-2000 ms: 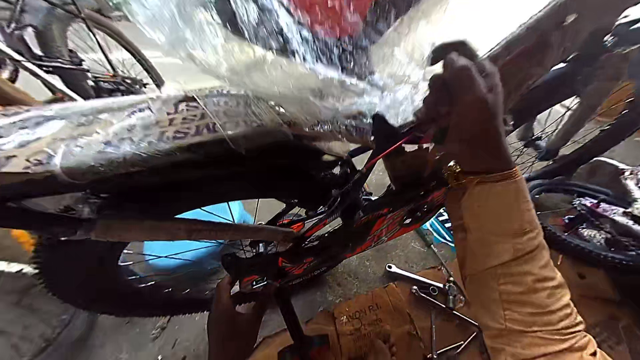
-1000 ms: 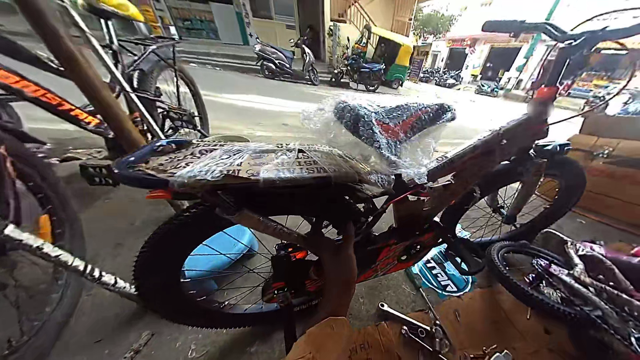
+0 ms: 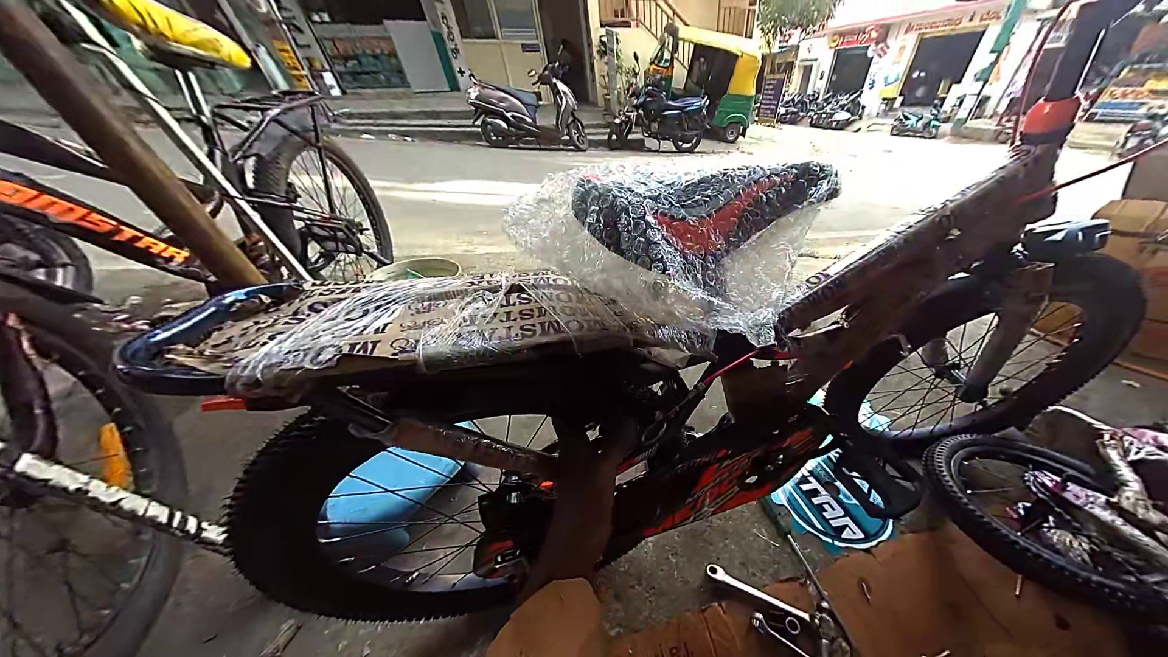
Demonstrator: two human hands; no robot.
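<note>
A bicycle stands side-on, its saddle (image 3: 703,224) in bubble wrap and its rear carrier (image 3: 474,315) in printed paper and clear film. What looks like my left forearm, its tan sleeve (image 3: 552,625) at the bottom edge, reaches up in front of the chain guard (image 3: 721,488) and beside the rear wheel (image 3: 274,547). My left hand (image 3: 593,443) is in deep shadow below the carrier, near the rear of the frame; its fingers and any hold cannot be made out. My right hand is out of view.
Metal crank arms or tools (image 3: 757,593) lie by a cardboard sheet (image 3: 912,602) at the lower right. A smaller bicycle's wheel (image 3: 1013,520) is at the right, and a blue plastic object (image 3: 392,493) shows behind the spokes. Another bicycle (image 3: 91,219) stands at the left.
The view has swung up and back from a close look at the frame. My right hand, seen gripping near the saddle two seconds ago, is no longer in view.
</note>
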